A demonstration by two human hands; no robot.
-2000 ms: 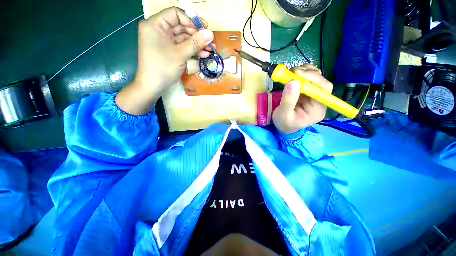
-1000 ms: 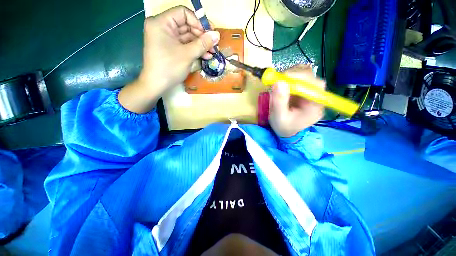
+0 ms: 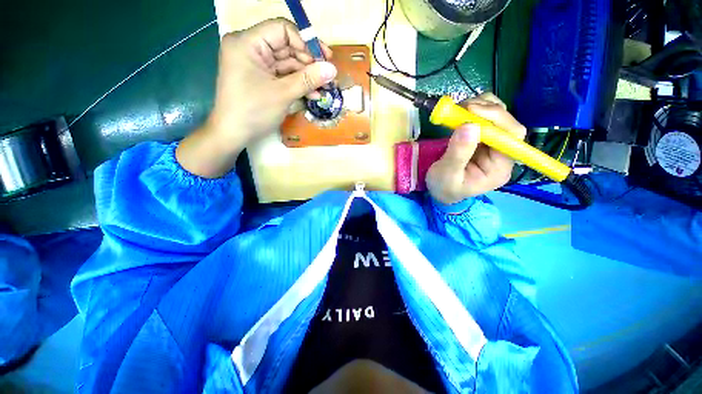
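Note:
My left hand (image 3: 269, 85) pinches a slim dark grey-blue strip (image 3: 302, 23), perhaps tweezers or a cable, above a small round workpiece (image 3: 325, 102). The black and silver ring lies on the orange-brown fixture (image 3: 323, 137); my fingertips cover its upper left edge. The fixture sits on the pale base board (image 3: 300, 177). My right hand (image 3: 477, 150) holds the yellow soldering iron (image 3: 500, 141). Its thin tip points up and left, to the right of the ring and apart from it. Whether my left fingertips touch the ring cannot be told.
A silver solder spool (image 3: 35, 158) stands at left, with a thin wire (image 3: 146, 69) running towards the board. A pink-red pad (image 3: 419, 163) lies by my right hand. A round tin (image 3: 454, 15), looped black cable (image 3: 385, 46), blue box (image 3: 566, 65) and black fan (image 3: 677, 150) stand beyond.
The iron tip moved in close to the ring, then back away to the upper right with my right hand. The strip in my left hand shows a longer part above the fingers than at first.

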